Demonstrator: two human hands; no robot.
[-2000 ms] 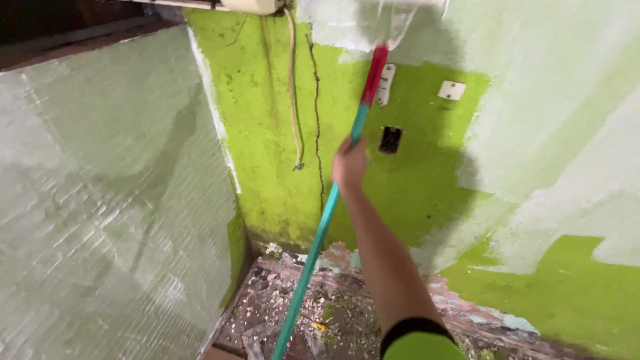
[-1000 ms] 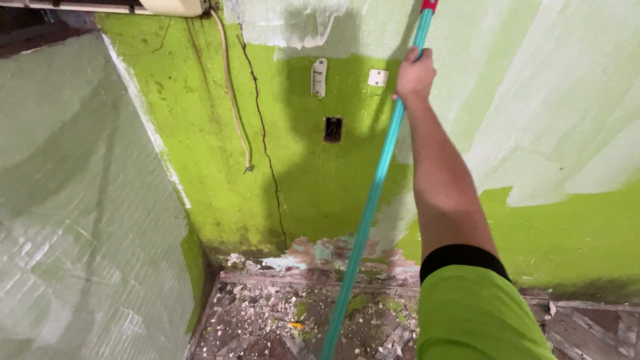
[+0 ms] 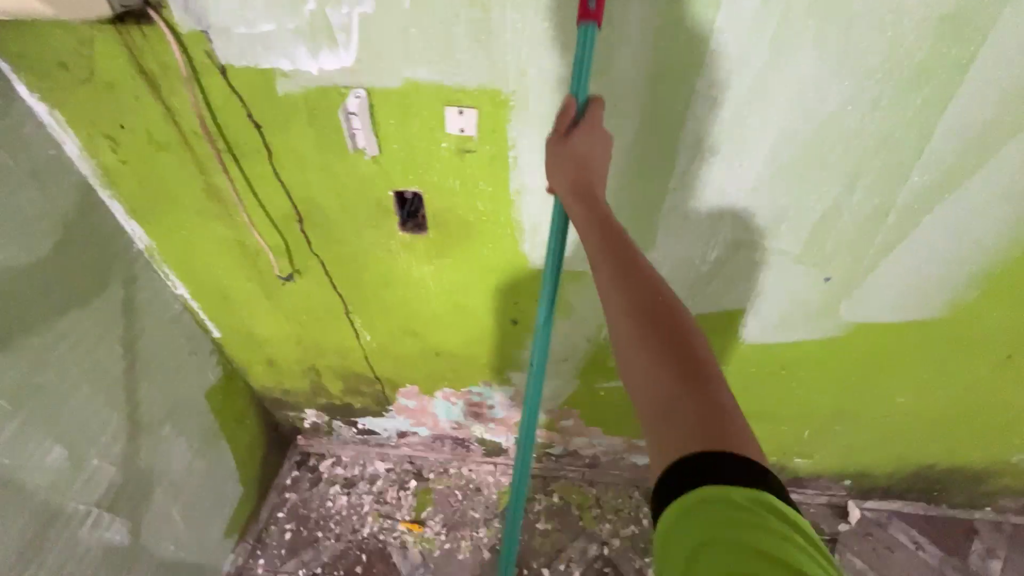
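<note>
My right hand (image 3: 580, 152) is closed around a teal extension pole (image 3: 538, 360) with a red upper part (image 3: 590, 12). The pole runs from the top edge down to the bottom edge, tilted slightly, in front of the wall. Its far end is out of view above, so what it carries cannot be seen. Behind it the bright green wall (image 3: 448, 304) bears whitish paint (image 3: 800, 160) at the top and right. My right arm has a lime sleeve with a black cuff. My left hand is not in view.
A white wall plate (image 3: 461, 121), a white fitting (image 3: 358, 122) and an open outlet hole (image 3: 410, 212) are on the wall. A loose cable (image 3: 216, 144) hangs left of a long crack (image 3: 300, 220). Paint chips litter the floor (image 3: 360, 512). Another wall (image 3: 104, 360) stands at left.
The red part was fully visible over the wall two seconds ago; now it shows only at the top edge. My right hand and the pole have moved right along the wall. The view has shifted too.
</note>
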